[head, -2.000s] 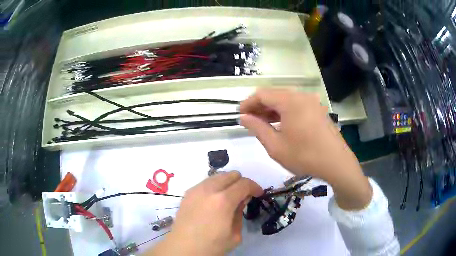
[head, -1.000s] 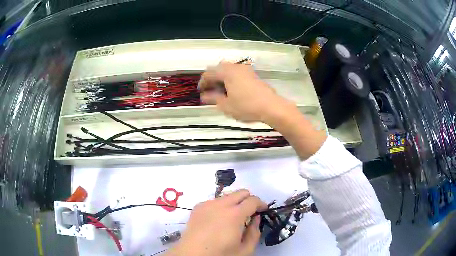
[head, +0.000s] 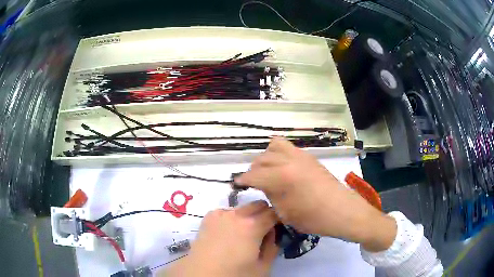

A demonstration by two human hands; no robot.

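My left hand [head: 227, 241] is at the lower middle of the white board, its fingers closed on the harness wires. My right hand [head: 303, 189] reaches in from the right, its fingertips at the black fixture pad, holding a thin wire [head: 200, 178] that trails left over the board. A fine red-and-black strand also runs up to the tray. The harness's dark bundle with small white connectors [head: 298, 243] lies right of my left hand, partly hidden by both hands. A white connector holder [head: 67, 228] at the left edge takes in red and black wires.
The cream divided tray [head: 206, 159] spans the far side, with red-and-black wires [head: 179, 84] and sleeved leads [head: 189, 147]. A red ring [head: 178, 203], orange clamps [head: 76, 199] and metal clips [head: 177, 247] are on the board. Black tape rolls [head: 374, 70] stand right of the tray.
My right hand has moved from the tray's middle compartment down to the board, bringing a thin wire with it. My left hand stays at the harness. The right orange clamp is now visible.
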